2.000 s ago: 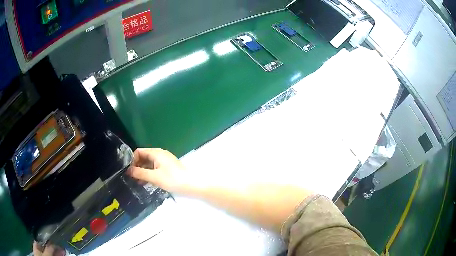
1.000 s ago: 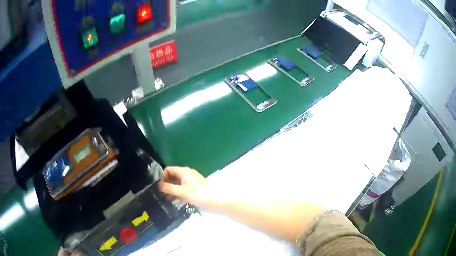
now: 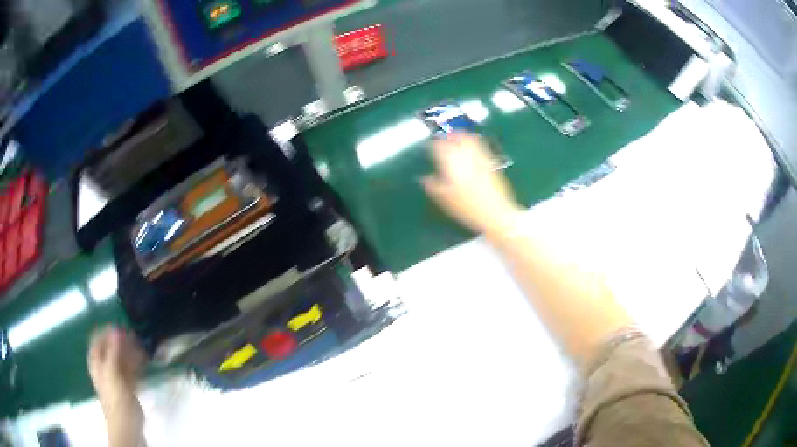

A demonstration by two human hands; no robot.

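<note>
The black bench press machine (image 3: 262, 297) stands left of centre, with yellow arrows and a red round spot on its front. A phone frame with a blue patch (image 3: 160, 229) lies on the orange-brown nest (image 3: 229, 188) on its top. My right hand (image 3: 467, 179) is over the green belt, its fingertips at the nearest phone frame there (image 3: 447, 118), partly covering it; whether they grip it is unclear. My left hand (image 3: 116, 360) is blurred, off the press's left side, with no object visible in it.
Two more phone frames, one nearer (image 3: 546, 103) and one farther (image 3: 599, 83), lie on the green belt (image 3: 384, 209). A control panel (image 3: 253, 26) hangs above, beside a small red sign (image 3: 360, 47). A red tray (image 3: 19, 227) is at far left. The white-covered bench (image 3: 489, 349) is in front.
My right hand has left the press's right side and moved up and right to the belt frame. My left hand has come off the press's left side. The view has shifted, showing the red tray.
</note>
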